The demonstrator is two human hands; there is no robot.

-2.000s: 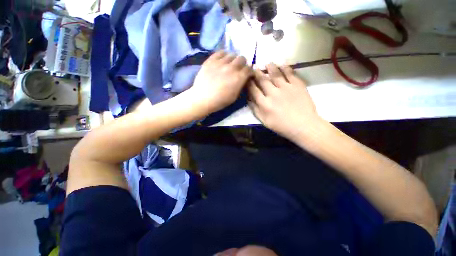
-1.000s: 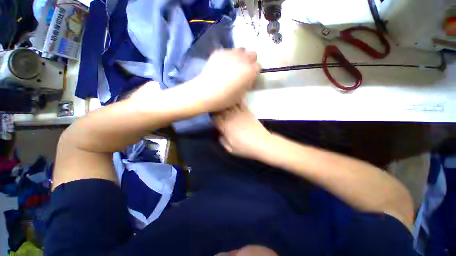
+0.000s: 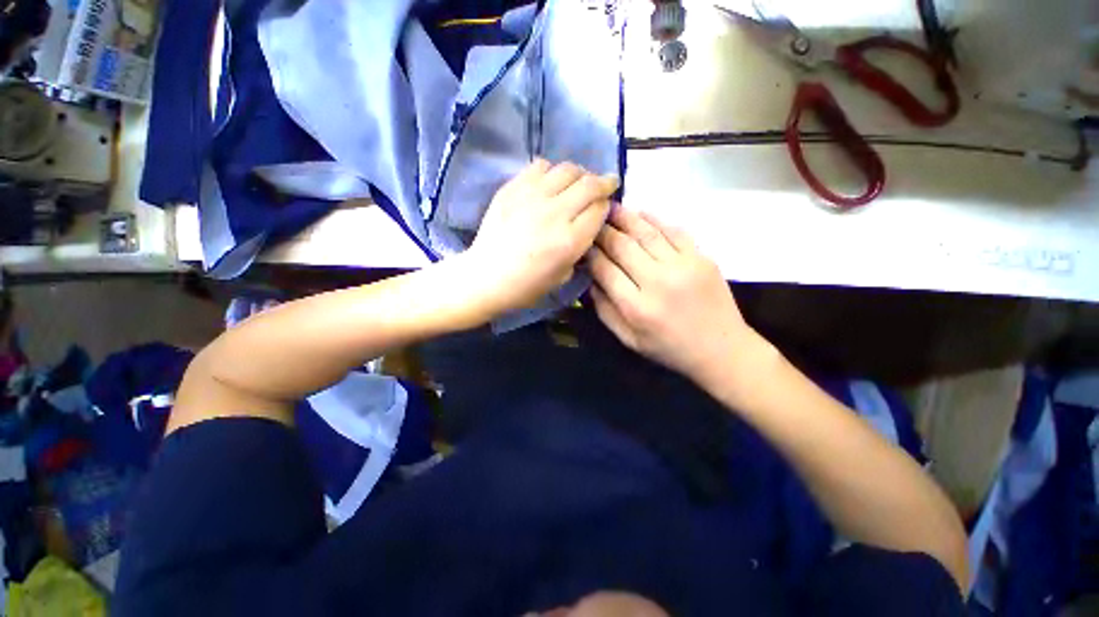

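Observation:
A garment piece of pale grey-blue (image 3: 331, 78) and navy cloth (image 3: 271, 133) lies spread left of the needle area, its right edge running straight toward me. My left hand (image 3: 542, 229) presses on the cloth near that edge, fingertips on the edge. My right hand (image 3: 657, 283) is beside it, its fingertips pinching the same edge at the table's front. The fingertips of both hands nearly touch. The presser foot area is at the top edge of the picture and only partly shows.
Scissors with red handles (image 3: 832, 145) lie right of the needle area. A thin dark strip (image 3: 940, 145) runs under them. A slim dark stick (image 3: 934, 30) is above. A round metal part (image 3: 670, 54) sits near the needle. Another machine (image 3: 54, 151) is at left. Fabric piles lie below.
The cloth has been turned and spread flatter, showing more pale side and a straight edge. My right hand has moved from below my left hand up and right to the cloth edge.

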